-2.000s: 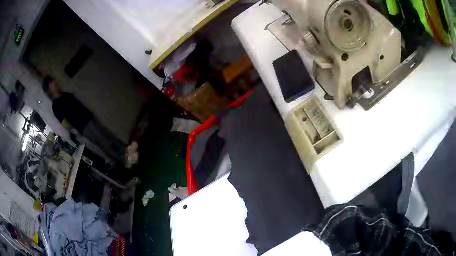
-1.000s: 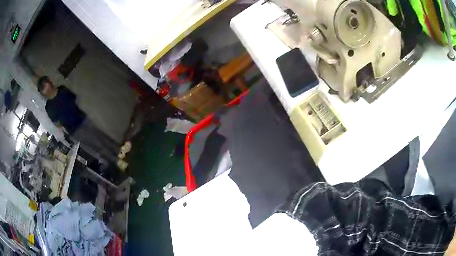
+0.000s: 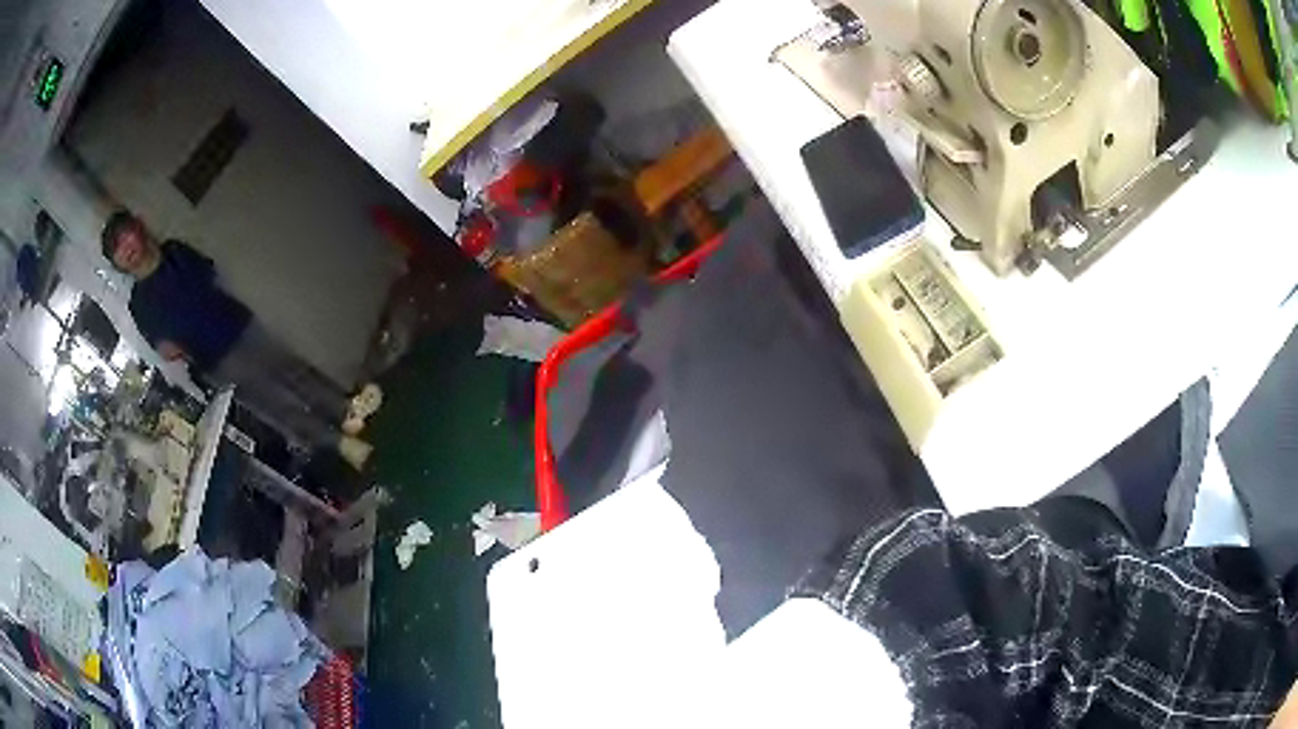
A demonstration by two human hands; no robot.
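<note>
A pile of dark grey cloth panels [image 3: 776, 413] hangs down beside the white machine table [image 3: 1061, 378], at the middle of the view. A cream-beige sewing machine head [image 3: 982, 128] stands at the upper right. Black plaid cloth [image 3: 1053, 612], perhaps clothing, lies across the lower right. More dark grey cloth with a lighter band [image 3: 1193, 456] shows at the right. Neither of my hands is clearly in view. A sliver of skin shows at the lower right corner; I cannot tell what part it is.
A flat black phone-like rectangle [image 3: 861, 185] and a cream divided tray [image 3: 868, 321] are at the table's left edge. A red-rimmed bin [image 3: 545, 427] stands beside the pile. A white board [image 3: 598, 612] is below. A person [image 3: 185, 306] stands far left, above light blue cloth [image 3: 214, 641].
The view has shifted slightly. The plaid cloth has spread further left over the lower end of the dark pile since the earliest frame. The far person appears more upright.
</note>
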